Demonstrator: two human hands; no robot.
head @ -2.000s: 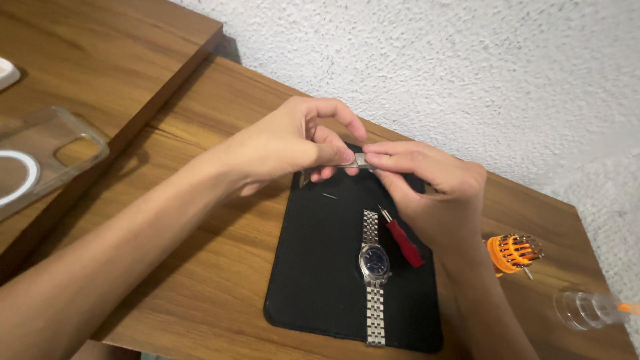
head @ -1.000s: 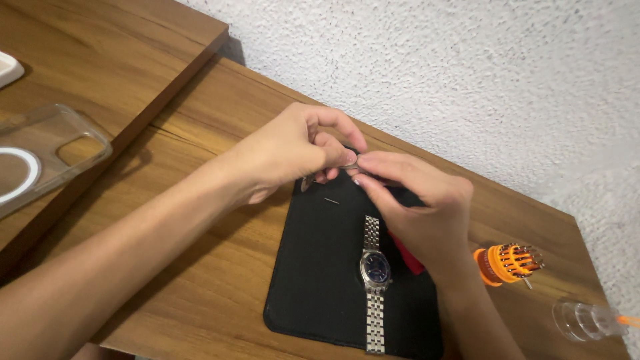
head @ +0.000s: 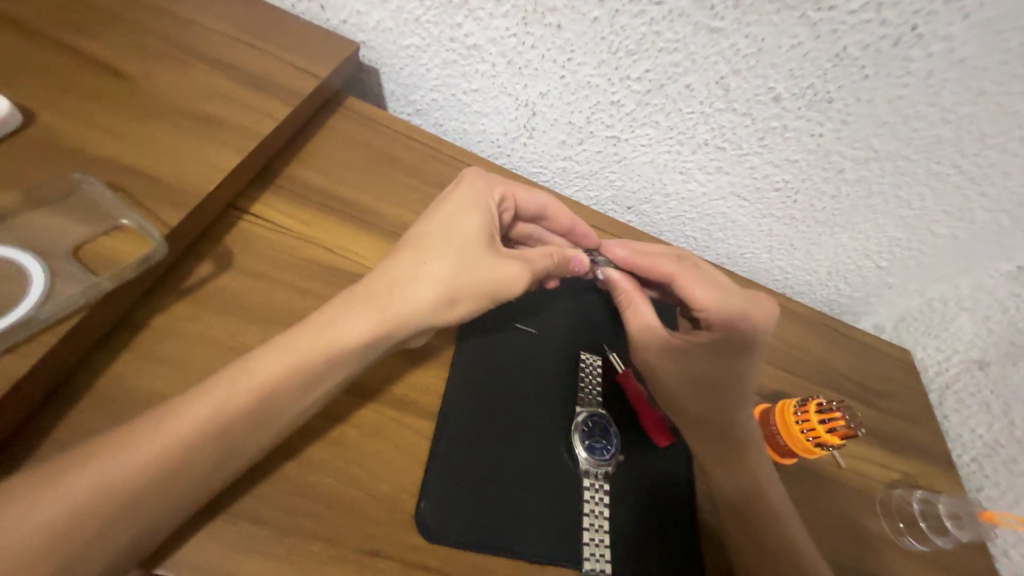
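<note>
My left hand (head: 496, 248) and my right hand (head: 680, 304) meet above the far end of a black mat (head: 512, 448). Between their fingertips they pinch a small metal piece (head: 596, 260), mostly hidden, that looks like part of a watch bracelet or clasp. Below them on the mat lies a wristwatch with a dark blue dial (head: 597, 440), its steel bracelet spread out lengthwise. A small screwdriver with a red handle (head: 644, 408) rests right of the watch, by my right wrist. A thin metal pin (head: 526, 328) lies on the mat to the left.
An orange holder with several screwdriver bits (head: 808, 428) stands right of the mat. Beyond it lies a clear plastic container (head: 928, 516). On the raised wooden surface at left are a clear phone case (head: 104, 248) and a white object (head: 8, 116). A textured white wall (head: 640, 120) borders the table.
The metal piece between my fingers has turned and shows less than two seconds ago. The red screwdriver, mostly covered by my right hand one second ago, shows again.
</note>
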